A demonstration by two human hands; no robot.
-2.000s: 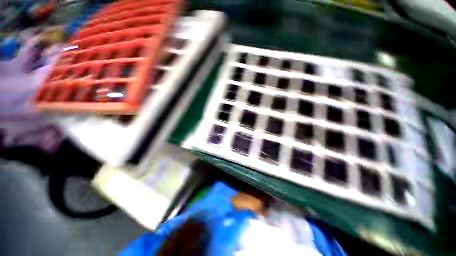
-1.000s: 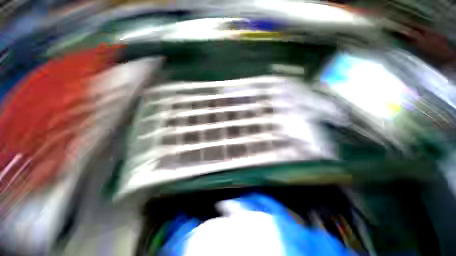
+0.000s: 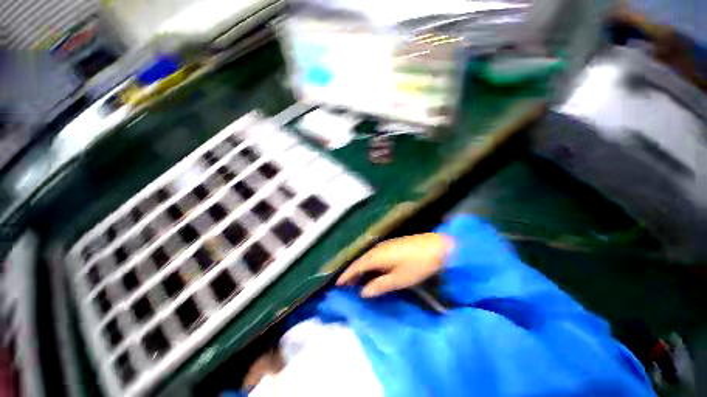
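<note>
The white foam tray (image 3: 167, 337) lies tilted across the view at the left and centre, with dark square units in most of its pockets. A few pockets near its far side look pale. My right hand (image 3: 399, 264) is at the bench's front edge, right of the tray and not touching it. Its fingers are bent and apart, and no object shows in it. A small skin-coloured patch (image 3: 263, 371) at the bottom, beside the white and blue clothing, may be my left hand; it is mostly hidden and blurred.
A tester with a bright screen (image 3: 372, 74) stands behind the tray. A white packet (image 3: 329, 126) and a small reddish-brown thing (image 3: 381, 149) lie before it. The green bench's worn front edge (image 3: 465, 155) runs diagonally. A grey-white boxy shape (image 3: 628, 132) is at the right.
The view has swung right, so the tray now lies at the left and the tester at upper centre. The red tray has left the view. My right hand and blue sleeve have come into view.
</note>
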